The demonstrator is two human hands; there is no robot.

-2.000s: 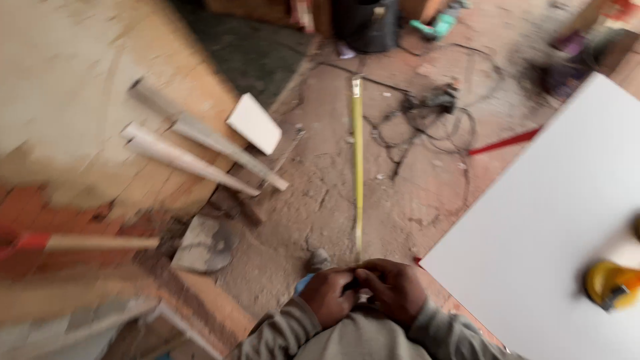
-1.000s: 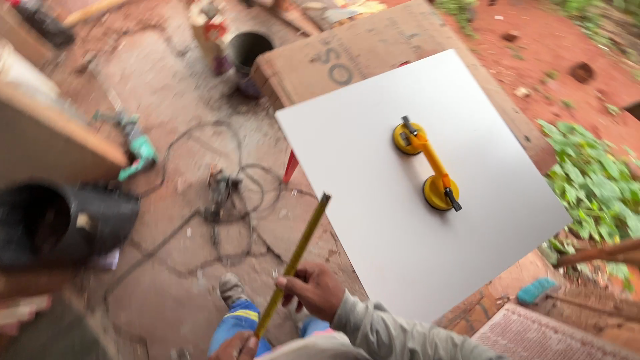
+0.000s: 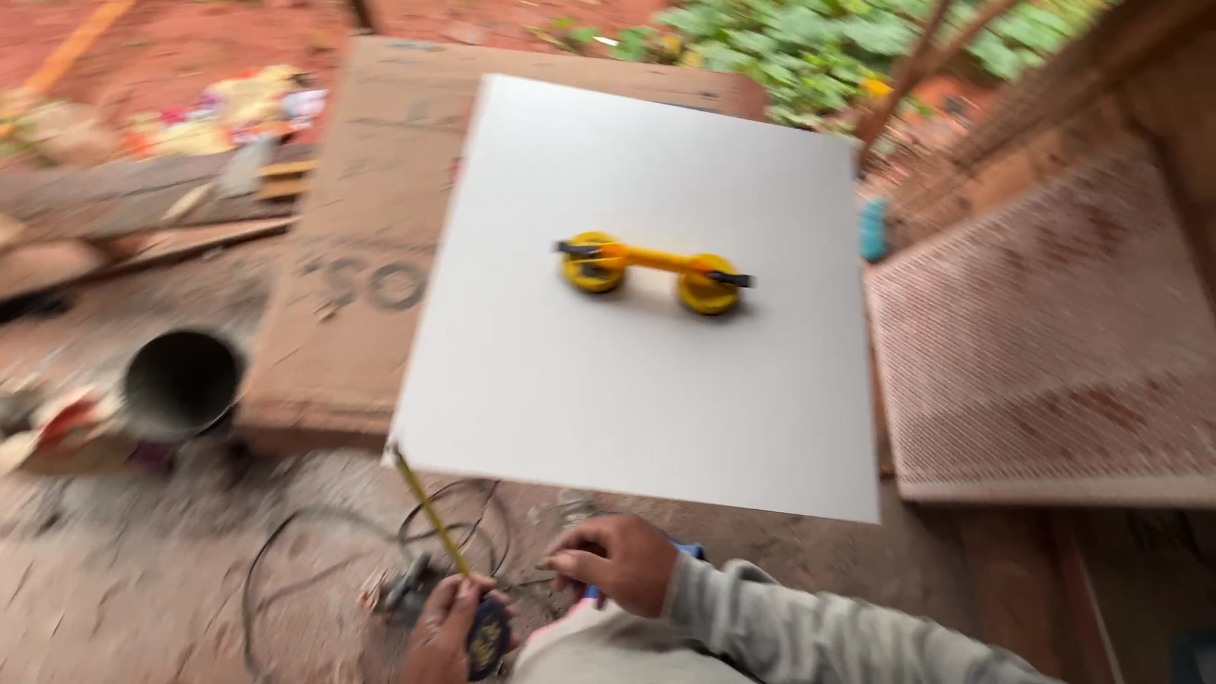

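Note:
My left hand [image 3: 454, 622] holds a dark tape measure [image 3: 488, 636] at the bottom of the view. Its yellow blade [image 3: 432, 513] sticks out up and left, the tip by the near left corner of a large white tile [image 3: 646, 399]. On that tile lies a yellow double suction cup lifter [image 3: 655, 266] with black levers. My right hand [image 3: 617, 565], fingers curled, is just below the tile's near edge, right of the tape; a small thing seems to be between its fingertips, too blurred to name.
Under the tile is a cardboard box [image 3: 351, 313] bearing writing. A dark bucket [image 3: 185, 380] stands at left, and cable [image 3: 285, 522] lies on the floor. At right is a ribbed-back tile [image 3: 1054, 351] near a turquoise brush [image 3: 872, 228]. Green plants [image 3: 788, 47] grow behind.
The view has swung towards the white tile. The right hand was on the tape blade one second ago and is now off it. Less blade shows out of the tape measure.

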